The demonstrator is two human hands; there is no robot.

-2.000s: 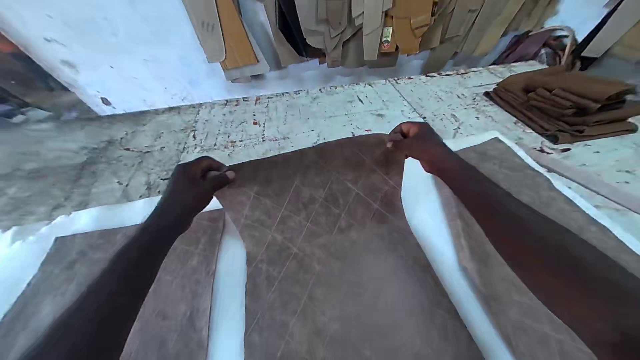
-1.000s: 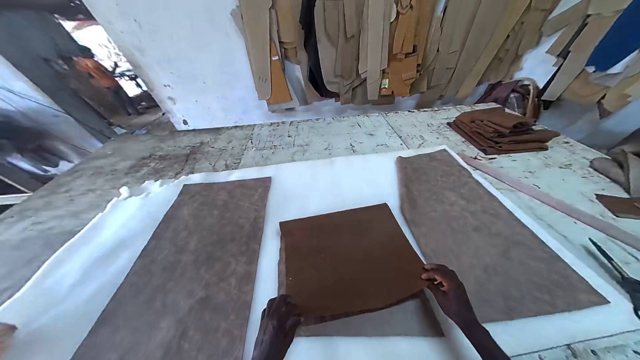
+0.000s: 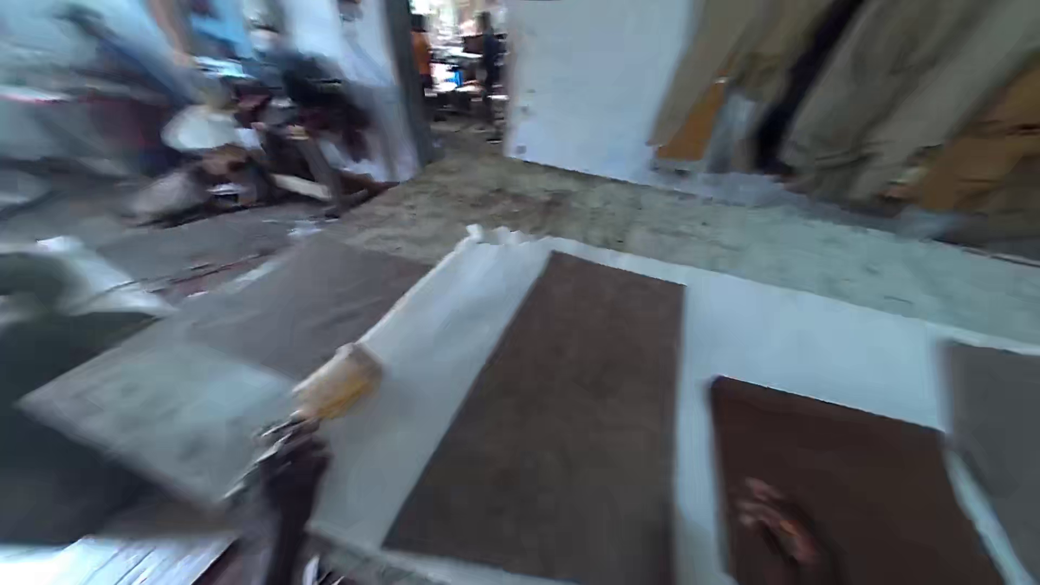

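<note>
My left hand [image 3: 288, 467] is blurred at the lower left, its fingers at the near end of a pale and yellowish block-like object [image 3: 341, 383] on the white sheet's edge; whether it grips it cannot be told. My right hand [image 3: 776, 524], also blurred, is over the dark brown leather-like panel [image 3: 837, 463], fingers partly curled, nothing visible in it. A long grey-brown panel [image 3: 569, 414] lies on the white sheet [image 3: 756, 325] between the hands. Another grey-brown panel [image 3: 995, 414] shows at the right edge.
The worn tabletop [image 3: 617, 215] runs behind the sheet. A further grey-brown piece [image 3: 317, 301] lies left of it. Brown and tan pieces [image 3: 877, 106] hang on the wall at right. Blurred people are in the background at upper left, with a doorway [image 3: 467, 73] beyond.
The hands held a grey-brown panel's far corners, then the dark brown panel's near edge. My left hand has since moved left to the pale block. The view has swung left.
</note>
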